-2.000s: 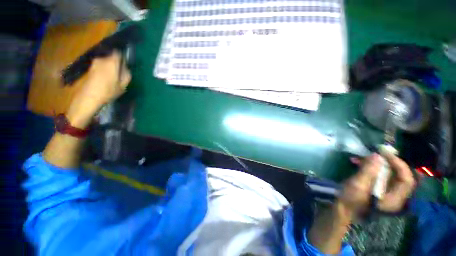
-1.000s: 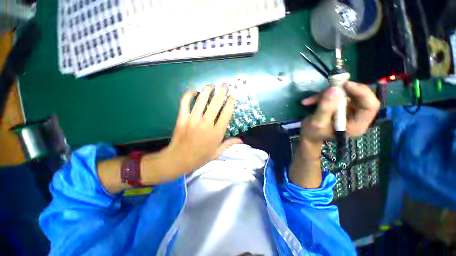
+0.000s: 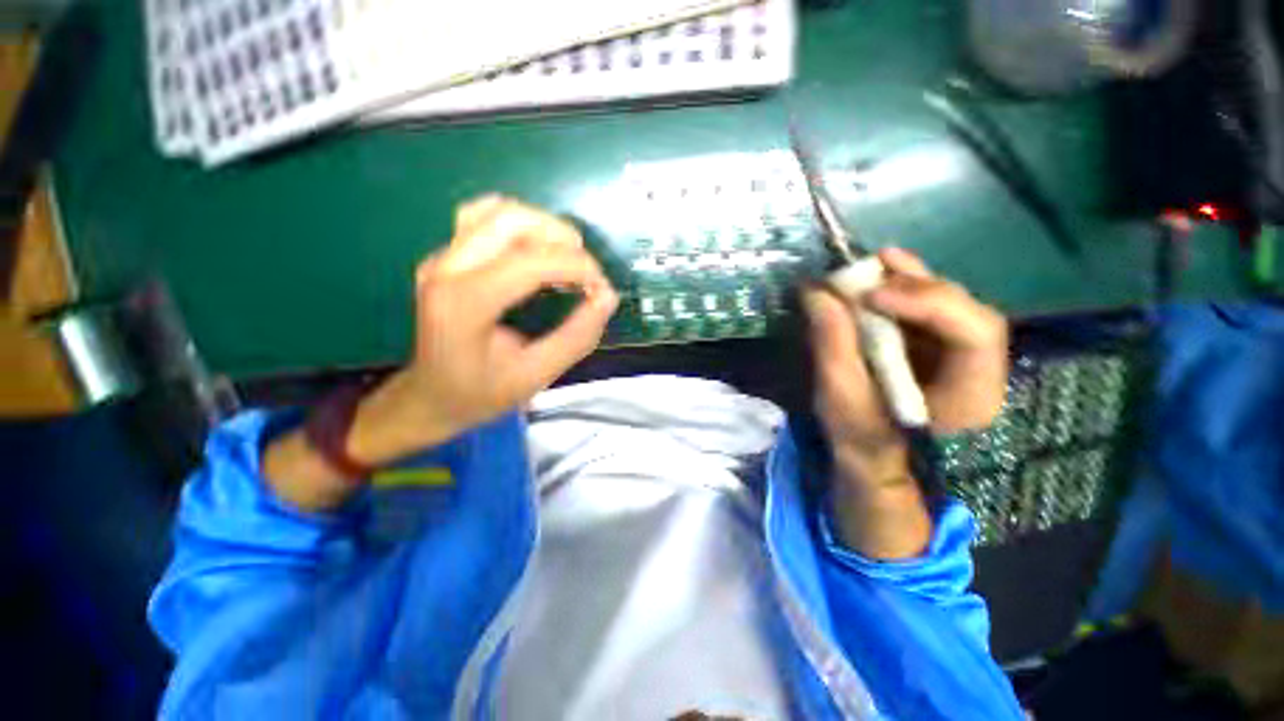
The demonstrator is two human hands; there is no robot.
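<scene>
A green PCB panel (image 3: 704,254) with rows of shiny pads lies on the green mat in front of me. My right hand (image 3: 915,345) grips the cream handle of a soldering iron (image 3: 884,338). The iron's dark barrel points up and away over the panel's right side; the tip is blurred. My left hand (image 3: 514,303) is at the panel's left edge with its fingers curled and the thumb and fingertips close together. Whether a thin wire or small part is between those fingertips cannot be seen.
Stacked white sheets with dark marks (image 3: 493,71) lie at the far left. Dark tweezers (image 3: 1007,162) lie right of the panel. A silver spool (image 3: 92,352) is at the left edge. More PCB panels (image 3: 1042,437) lie lower right. A blue sleeve (image 3: 1225,437) shows at the right.
My left hand has lifted off the panel, shifted left and curled its fingers. The iron has swung left, from the round container to over the panel. The view has shifted a little.
</scene>
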